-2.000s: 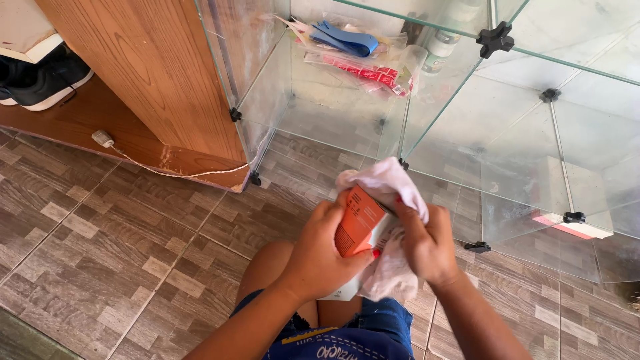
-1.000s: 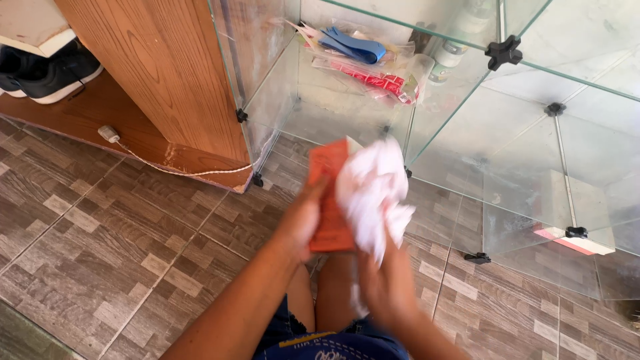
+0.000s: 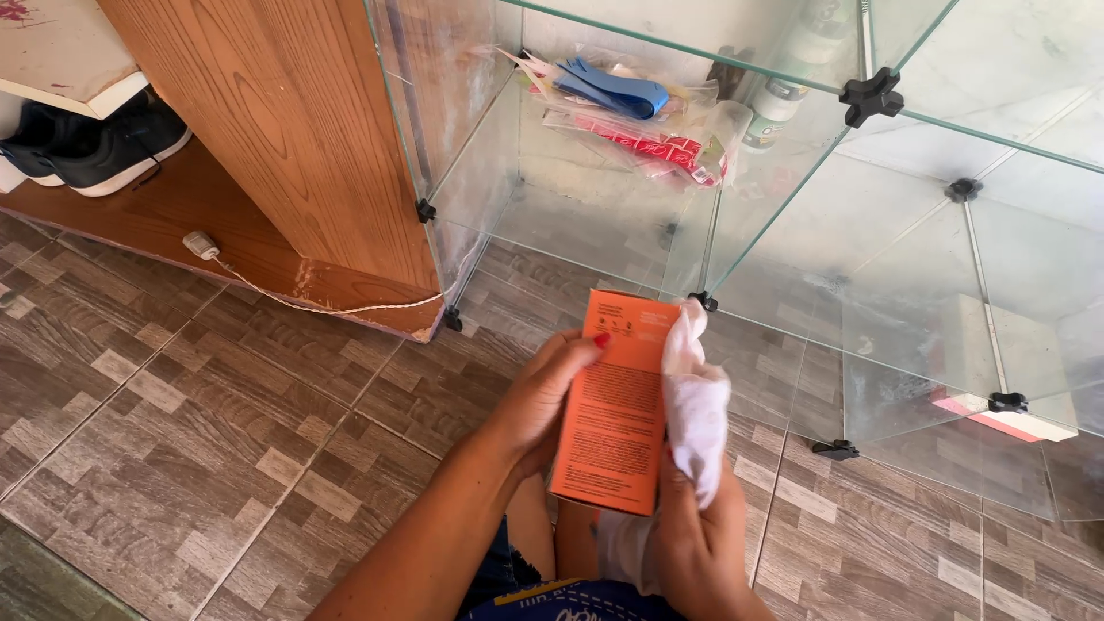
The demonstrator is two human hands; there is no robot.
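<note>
An orange cardboard box [image 3: 614,414] with printed text faces up above my lap. My left hand [image 3: 545,392] grips its left side, thumb with a red nail on the printed face. Along the box's right side my right hand [image 3: 703,535] holds a crumpled white cloth [image 3: 697,414], which touches the box edge. Part of the cloth hangs below the box. The fingers of both hands are partly hidden behind the box and cloth.
Ahead stands a glass shelf unit [image 3: 776,203] with black plastic connectors [image 3: 871,97]. Plastic packets [image 3: 647,142] and a blue strap [image 3: 612,89] lie inside. At left are a wooden cabinet [image 3: 285,129], dark shoes [image 3: 112,147] and a white cable [image 3: 336,309]; a white box [image 3: 1005,371] is at right.
The box has turned so its printed orange face shows toward me. My right hand and the cloth have moved from over the box to its right side.
</note>
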